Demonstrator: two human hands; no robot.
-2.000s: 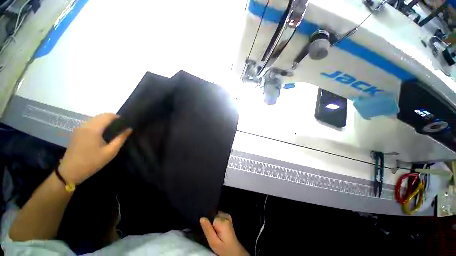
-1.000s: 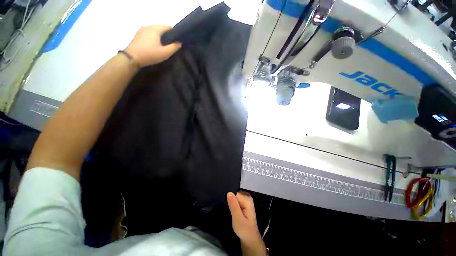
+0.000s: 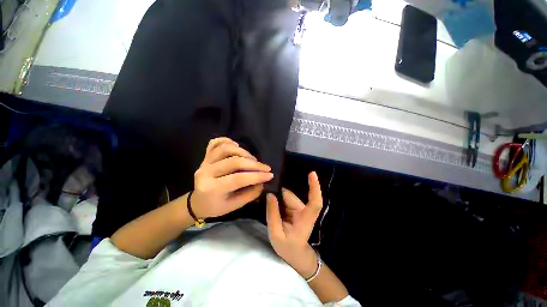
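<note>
A black garment piece [image 3: 198, 78] lies spread on the white machine table and hangs over its front edge towards the lap. Its right edge runs just left of the bright needle area. My left hand [image 3: 231, 178] is on the near end of the cloth, with its fingertips at the cloth's lower right edge. My right hand [image 3: 295, 219] is just right of it, thumb and a bent finger at the cloth's corner, forefinger raised. The exact grip at the fingertips is hard to see against the dark cloth.
A mobile phone [image 3: 417, 44] lies on the machine bed. Thread snips [image 3: 473, 138] and red and yellow scissors [image 3: 513, 166] lie at the right. The dark control panel [image 3: 528, 33] is at the upper right. Grey garment pieces [image 3: 48, 210] are heaped at the lower left.
The black cloth has shifted up along the table, past the top of the picture. My left hand has come back from its far end to the near edge, close to my right hand. The view has tilted down.
</note>
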